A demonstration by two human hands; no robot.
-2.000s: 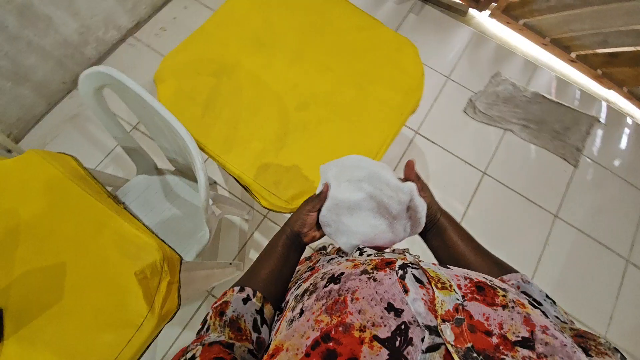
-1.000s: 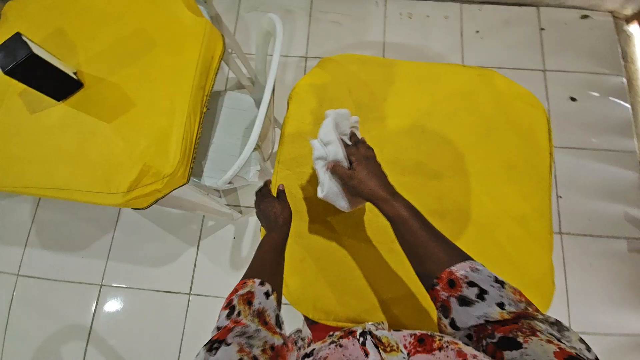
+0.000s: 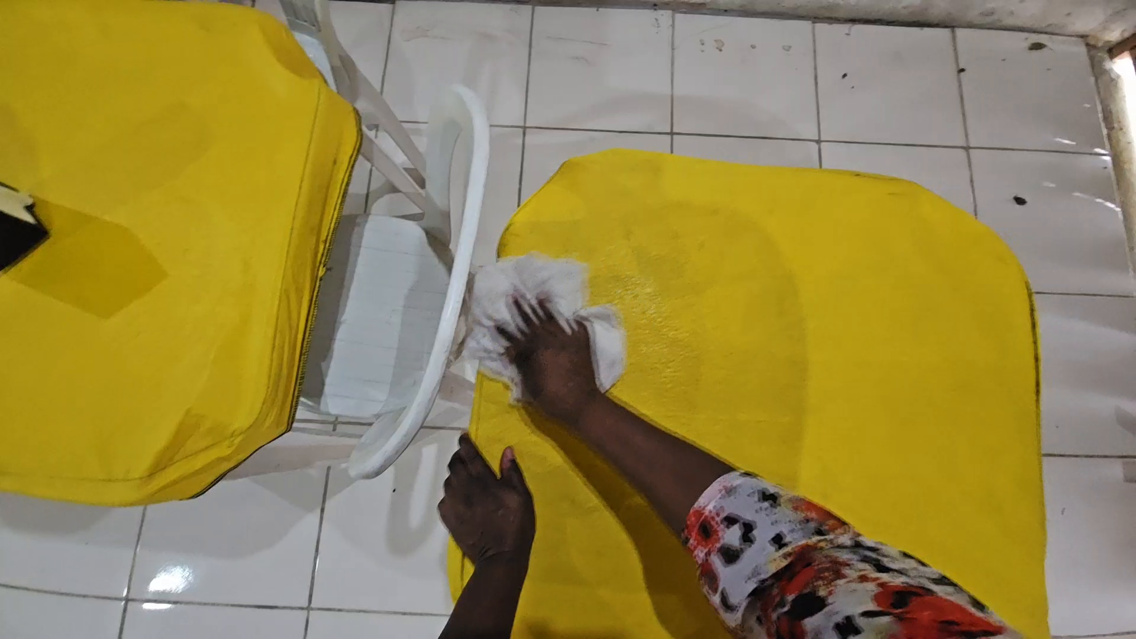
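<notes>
My right hand (image 3: 552, 359) lies with spread fingers on a white cloth (image 3: 541, 280), pressing it on the left part of a yellow-covered table (image 3: 887, 355). The cover shows a shiny, wet-looking patch just right of the cloth. Below it, my left hand (image 3: 488, 506) rests at the table's left edge, thumb and fingers apart, holding no separate object.
A white plastic chair (image 3: 382, 302) stands between this table and a second yellow-covered table (image 3: 195, 204) at the left. On that one sits a black and cream object (image 3: 16, 229), cut off by the frame. White floor tiles (image 3: 603, 62) surround the furniture; a wall base (image 3: 1003, 13) runs along the top.
Two seconds ago both hands held the cloth bunched up above the floor. Since one second ago, my right hand has moved the cloth to the table's left edge and its fingers have spread over it.
</notes>
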